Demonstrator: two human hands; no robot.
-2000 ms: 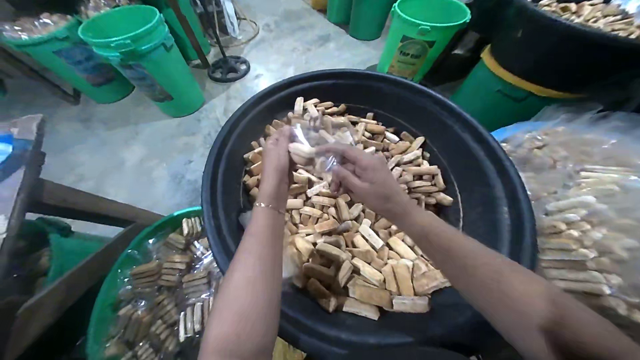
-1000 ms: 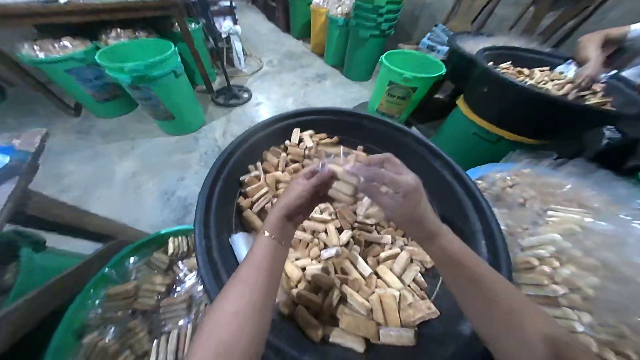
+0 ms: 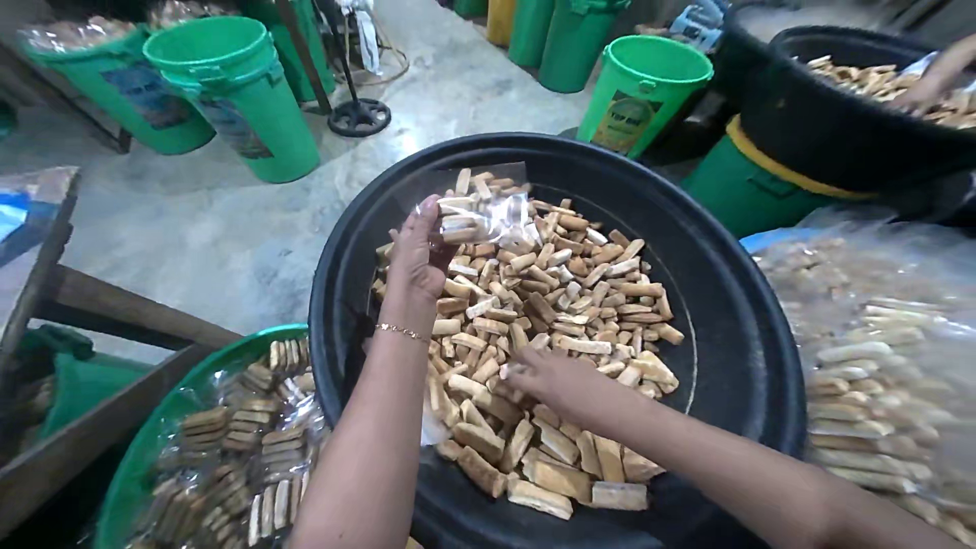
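A wide black plastic tub (image 3: pixel 732 335) holds a heap of baked biscuit sticks (image 3: pixel 564 305). Over the tub's far left part, my left hand (image 3: pixel 419 248) holds a clear plastic bag (image 3: pixel 503 217) with a few sticks inside; a thin bracelet is on that wrist. My right hand (image 3: pixel 545 377) is down on the heap, fingers touching the sticks near its middle; whether it grips one cannot be told. Part of another clear plastic piece shows at the tub's lower left, beside my left forearm.
A green basin (image 3: pixel 126 473) of filled bags stands at lower left, below a wooden frame (image 3: pixel 137 309). Bagged sticks (image 3: pixel 869 381) lie at right. Green buckets (image 3: pixel 236 99) stand beyond the tub. At upper right, another person's hand (image 3: pixel 934 84) reaches into a second black tub (image 3: pixel 816 114).
My hands were together over the heap with sticks and plastic; now they are apart. My right hand has come down nearer onto the sticks, while my left keeps the bag.
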